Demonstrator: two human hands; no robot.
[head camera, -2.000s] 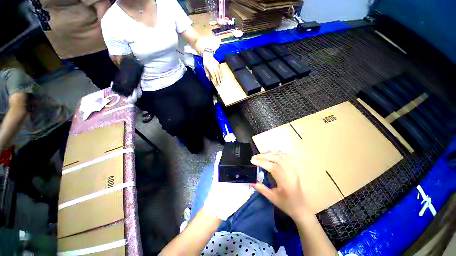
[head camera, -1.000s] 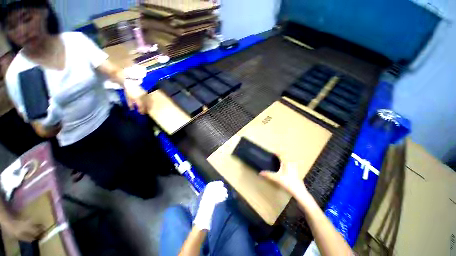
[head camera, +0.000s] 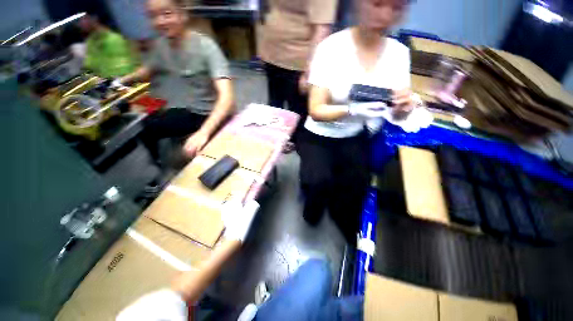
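Observation:
A black device housing (head camera: 218, 172) lies on the cardboard (head camera: 195, 216) of the side bench. My left hand (head camera: 242, 219), in a white glove, reaches over the bench's right side, nearer to me than the housing and not touching it. It is blurred; its finger shape is unclear and no housing shows in it. My right hand is out of the picture.
The mesh conveyor (head camera: 440, 254) at right bears a cardboard sheet (head camera: 402, 301) near me and rows of black housings (head camera: 462, 188) beyond. A standing person (head camera: 358, 69) holds a housing. A seated person (head camera: 195, 69) is beside the bench, hand near the housing.
The view has swung left from the conveyor to the bench. My left hand has reached out over the bench. My right hand, with the housing it held, has left the picture.

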